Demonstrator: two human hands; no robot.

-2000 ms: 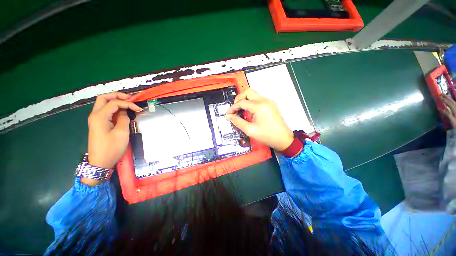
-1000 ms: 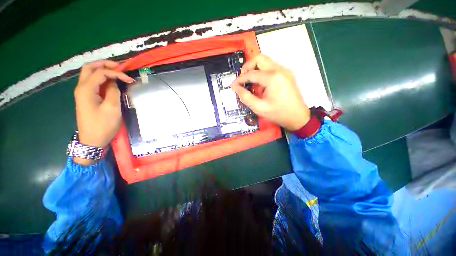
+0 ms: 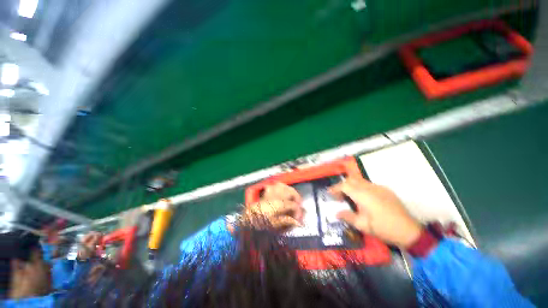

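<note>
The open tablet unit (image 3: 324,230) lies in its red-orange frame (image 3: 324,259) on the bench, partly hidden by hair and both hands. Its silver battery (image 3: 309,210) shows between the hands. My left hand (image 3: 277,206) is over the unit's left part, curled and blurred; I cannot tell if it holds anything. My right hand (image 3: 380,212) is over the right part, with thumb and forefinger apart and nothing visible between them.
A white sheet (image 3: 399,174) lies right of the frame. Another red-orange frame (image 3: 441,89) lies beyond the chipped rail (image 3: 432,127). A yellow-orange electric screwdriver (image 3: 159,225) stands at left. A co-worker (image 3: 30,274) is at far left.
The view has swung left and up, bringing the screwdriver and co-worker in. My left hand has moved from the frame's upper left corner inward over the battery. My right thumb and forefinger have parted.
</note>
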